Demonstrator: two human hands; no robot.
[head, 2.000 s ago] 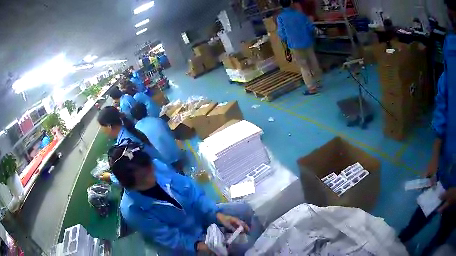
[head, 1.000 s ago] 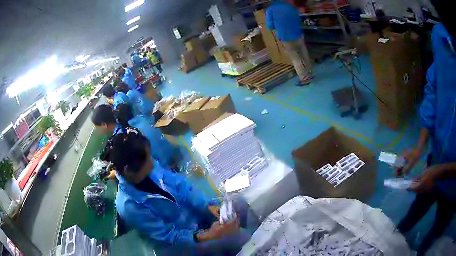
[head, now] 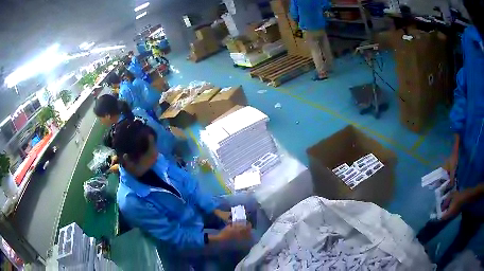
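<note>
Neither of my hands is in view. Nearest in front of me is a large white woven sack (head: 308, 211) with a rolled rim, cut by the bottom edge. It is filled with small white waste slugs (head: 339, 254). An insert stack (head: 71, 243) with oval openings shows sits on the green bench at the bottom left. A seated person in a blue jacket holds a small white insert (head: 239, 214) in both hands, left of the sack. A standing person at the right holds white inserts (head: 436, 182) over the floor.
An open brown carton (head: 371, 191) with white inserts stands behind the sack. A tall pile of flat white sheets (head: 241, 143) stands left of it, by a plastic-wrapped bundle (head: 286, 188). Brown cartons, a wooden pallet (head: 281, 69) and several people are further back.
The view has shifted, so more of the slugs in the sack show. The seated person now holds the insert upright. The standing person's hands have brought their inserts together.
</note>
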